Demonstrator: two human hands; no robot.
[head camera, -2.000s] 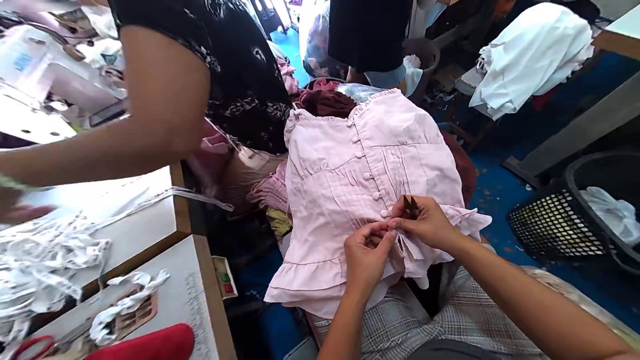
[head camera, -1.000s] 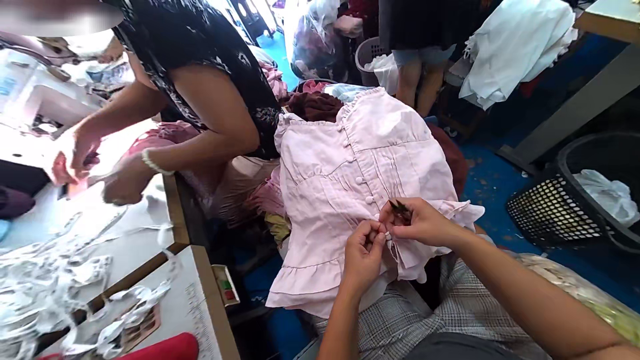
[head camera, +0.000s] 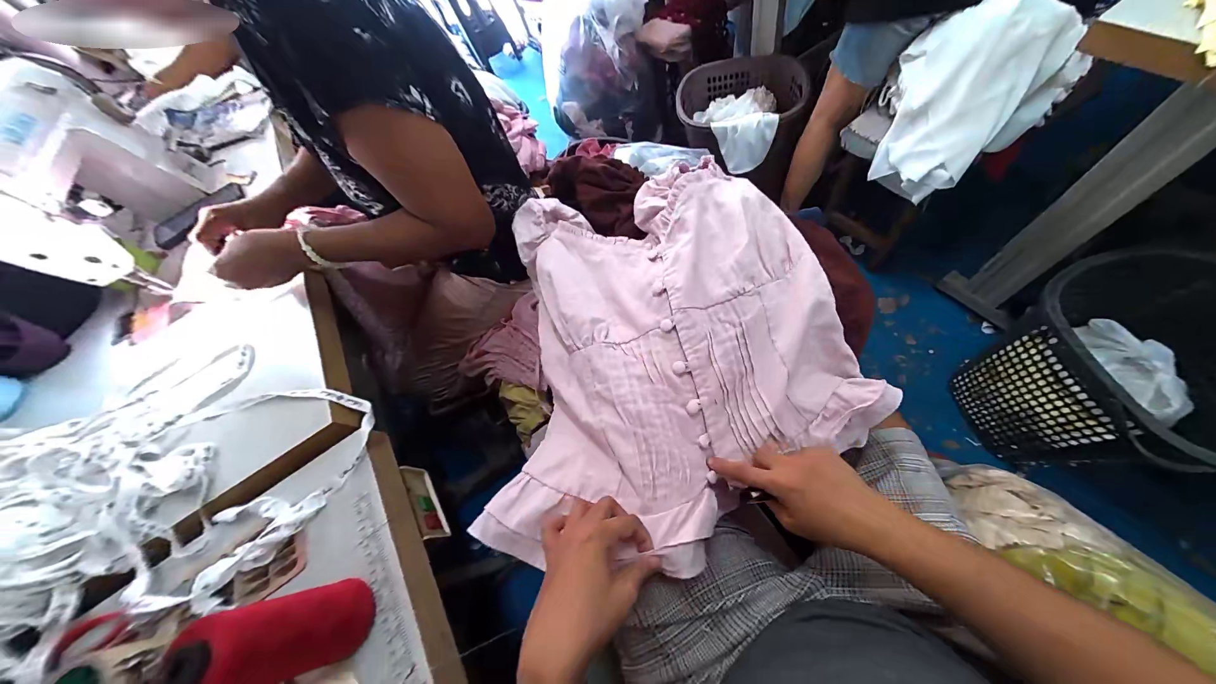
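A pale pink ruffled blouse (head camera: 617, 380) with a row of cloth-covered buttons (head camera: 694, 406) lies spread over my lap, its hem toward me. My left hand (head camera: 594, 570) pinches the ruffled hem at the lower left of the front. Beside the lowest buttons, my right hand (head camera: 807, 489) rests its index finger on the front edge. A dark tool, partly hidden, shows under that palm; its kind I cannot tell.
At left, a table holds white tape (head camera: 190, 475), a red cylindrical roll (head camera: 275, 632) and a sewing machine (head camera: 104, 171). A co-worker (head camera: 418, 142) handles pink cloth there. A black plastic basket (head camera: 1054, 380) stands at right, a brown basket (head camera: 698, 90) farther back. A filled plastic bag (head camera: 1092, 579) lies lower right.
My hands were close together at the lower buttons and are now apart, the left one lower on the hem. The dark tool stood above my right fingers earlier. The co-worker's hands have moved.
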